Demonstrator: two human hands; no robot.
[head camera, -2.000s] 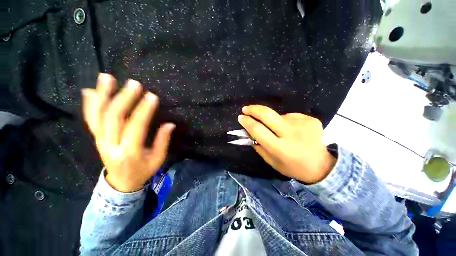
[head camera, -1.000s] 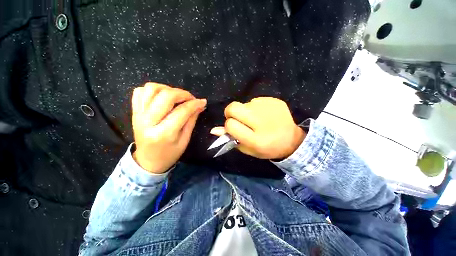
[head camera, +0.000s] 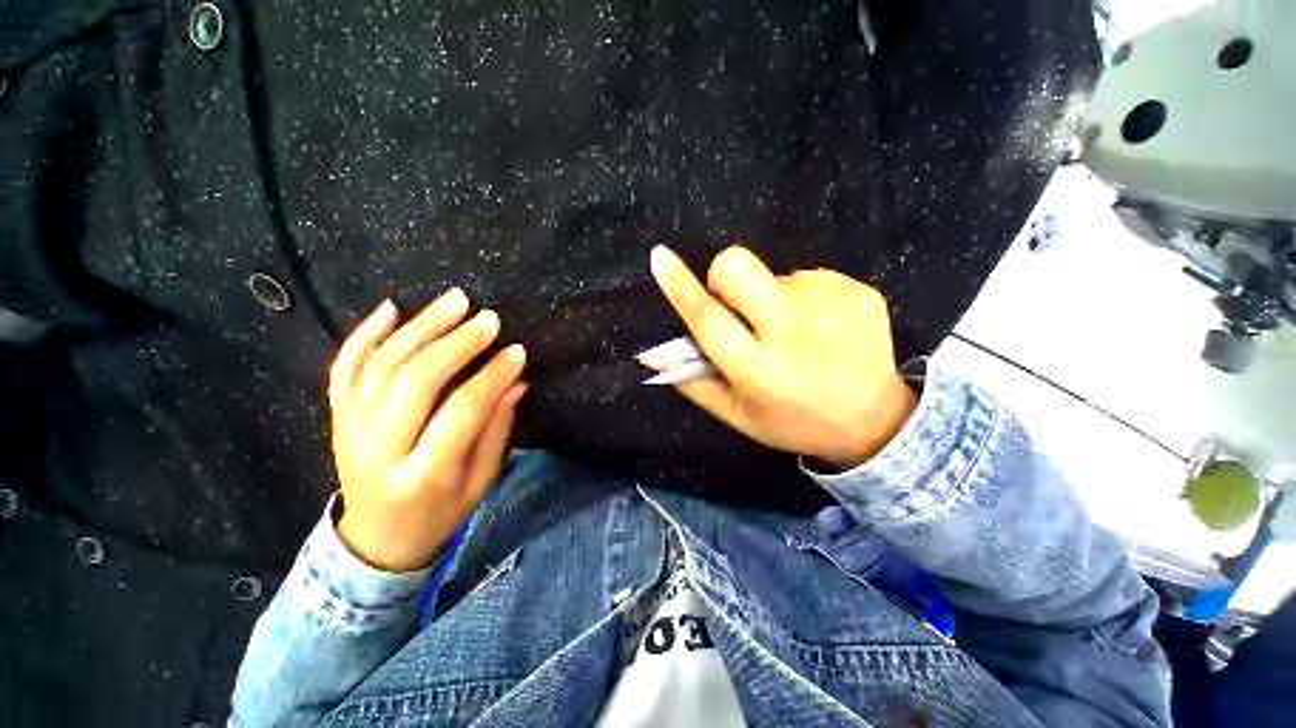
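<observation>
A black jacket with light flecks (head camera: 569, 157) is spread in front of me, with a button (head camera: 269, 293) on its left part. My left hand (head camera: 424, 427) rests on the jacket's near part, fingers slightly apart, with nothing visible in it. My right hand (head camera: 796, 356) is to the right, over the jacket, its index finger stretched out onto the cloth. It holds thread snips (head camera: 674, 363) in the palm; two silver blades stick out to the left, and the rest is hidden by the hand.
A sewing machine (head camera: 1194, 114) stands at upper right over its white bed (head camera: 1059, 327). A green round object (head camera: 1225, 494) is at the right. More black cloth with buttons (head camera: 91, 550) lies at lower left. My denim jacket front is at the bottom.
My left hand has opened from a pinch and moved down and slightly left. My right index finger has straightened, with the snips still in the hand. The whole view has shifted a little.
</observation>
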